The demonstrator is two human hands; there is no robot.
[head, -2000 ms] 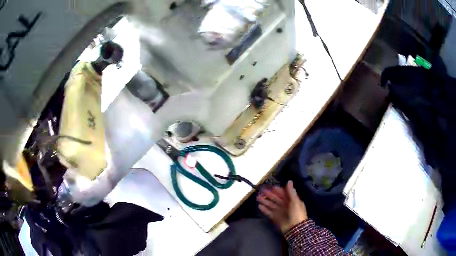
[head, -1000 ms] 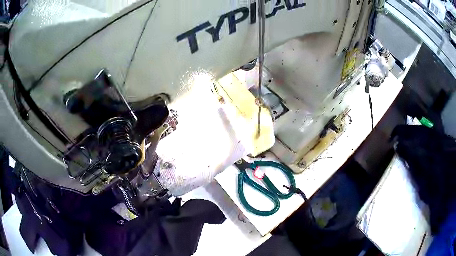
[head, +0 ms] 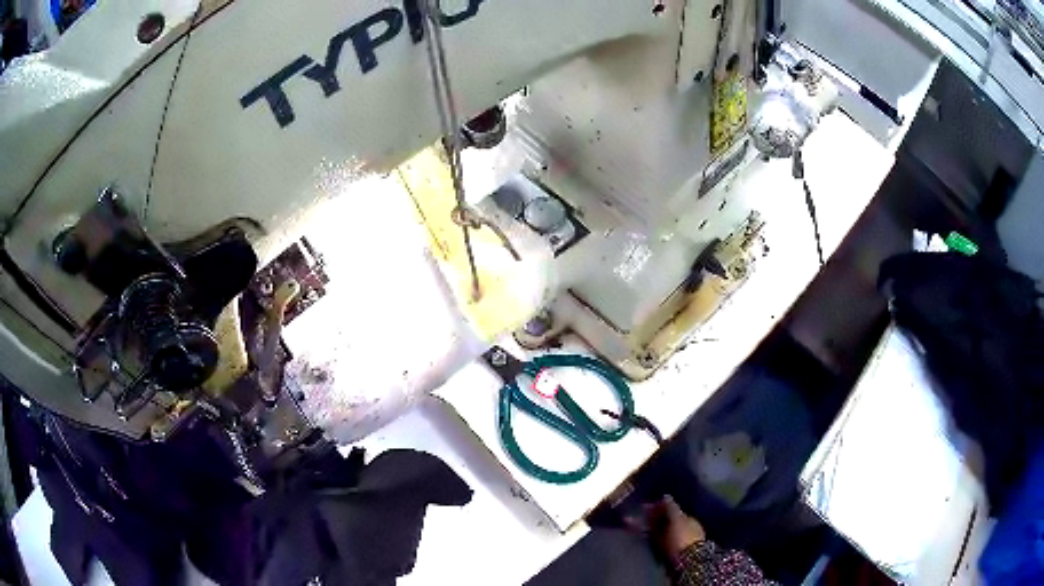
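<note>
Dark cloth pieces (head: 332, 515) lie bunched at the lower left, partly under the needle area of the cream sewing machine (head: 618, 103) marked TYPICAL. The needle itself is hidden by dark metal parts. Green-handled scissors (head: 567, 418) lie beside the machine base on the white table. My right hand (head: 675, 529) is low in the picture, just off the table's front edge, small and in shadow; its fingers are unclear. My left hand is not in view.
A blue waste bin (head: 733, 464) with pale scraps stands below the table edge. To the right is a white side table (head: 893, 458) with dark cloth (head: 973, 355) on it. A black cord (head: 811, 212) runs along the machine table's right side.
The view has swung so more of the machine and cloth shows. My right hand, spread near the scissors' cord two seconds ago and unseen one second ago, now shows lower at the table edge.
</note>
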